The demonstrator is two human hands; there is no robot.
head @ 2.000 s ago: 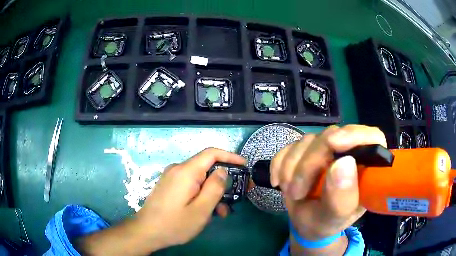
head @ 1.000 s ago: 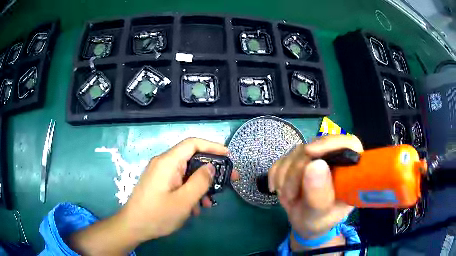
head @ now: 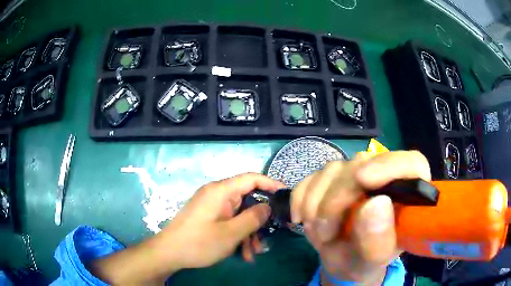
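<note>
My left hand [head: 215, 223] holds a black watch housing [head: 259, 199] between thumb and fingers, in front of the grey speckled screw plate [head: 302, 162]. My right hand [head: 358, 206] is wrapped around the orange electric screwdriver [head: 456, 220], with its black lever under the fingers. Its black nose [head: 281, 204] points left and meets the housing. The tip and most of the housing are hidden by the nose and my fingers. The foam tray [head: 235, 134] lies behind, with housings in all pockets except the back middle one.
Silver tweezers [head: 64, 179] lie at the left. Small white strips [head: 154, 201] lie left of my left hand. More foam trays stand at the left [head: 39, 114] and right [head: 406, 106]. A yellow packet [head: 376, 147] shows behind my right hand.
Over the last second the screwdriver nose has moved from over the screw plate left to the housing. The left hand with the housing sits slightly further right in view, as do the trays.
</note>
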